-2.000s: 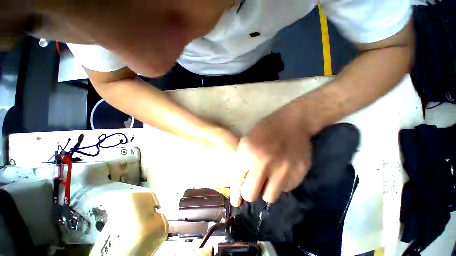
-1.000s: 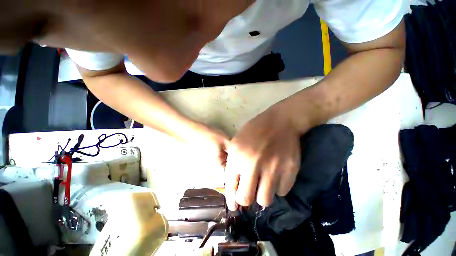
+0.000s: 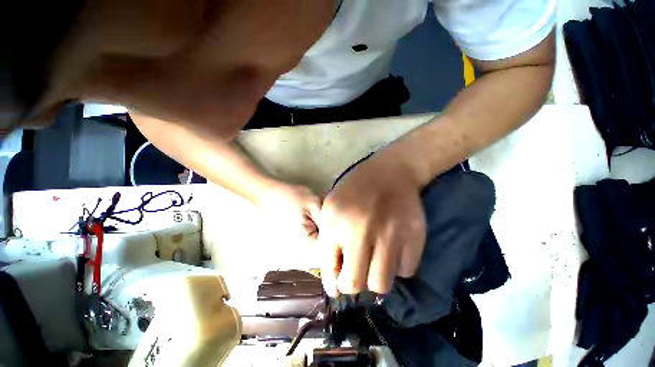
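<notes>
My left hand [image 3: 373,233], at image right, is bent over a black fabric workpiece [image 3: 449,247] and grips its edge with the fingertips beside the needle area [image 3: 334,322]. The fabric lies bunched under and right of this hand, with a folded gray-black panel on top. A thin zip or seam line [image 3: 377,330] runs across it near the foot. My right hand [image 3: 309,215], at image left, has curled fingers close against the left hand, which partly covers it. Whether it holds anything is hidden.
The cream sewing machine head [image 3: 201,315] is at bottom left. Red-handled snips [image 3: 97,258] lie on it, with loose black cord [image 3: 136,208] behind. Dark fabric piles [image 3: 614,265] are at the right edge of the off-white tabletop [image 3: 531,287]. A white-shirted torso [image 3: 352,64] fills the top.
The fabric has turned and bunched in toward the needle, and its right edge has moved left. My left hand has shifted slightly left. A thin dark edge now shows above the left wrist.
</notes>
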